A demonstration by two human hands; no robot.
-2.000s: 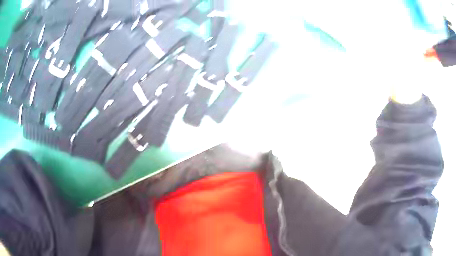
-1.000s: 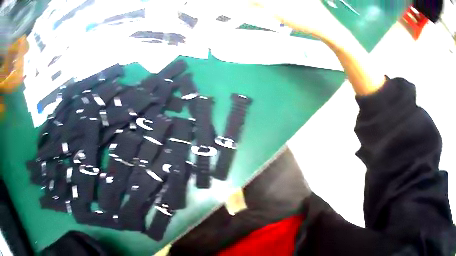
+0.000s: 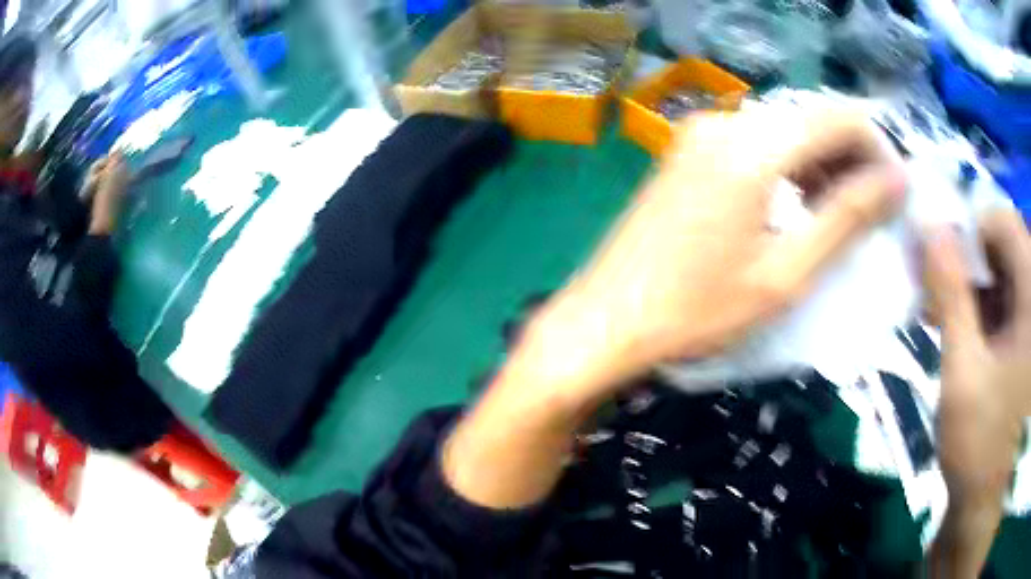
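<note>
My left hand reaches in from the bottom, over the middle right, with thumb and fingers closed on a blurred white sheet or sleeve. My right hand is at the right edge, partly cut off, with its fingertips on the same white piece's right side. The piece hangs between and below my hands; its exact form is too blurred to tell. Loose black watch straps with silver buckles lie in a dark heap below my hands, partly covered by my left forearm.
A long black row of straps and a white row lie left. Yellow-orange boxes of small silver parts stand beyond. Packed sets lie right. Another person's dark sleeve and red stools are far left.
The view has swung left, bringing in the long rows, boxes and another person. My left hand has come into view. My right hand, earlier over the white packs, now meets it at the white piece.
</note>
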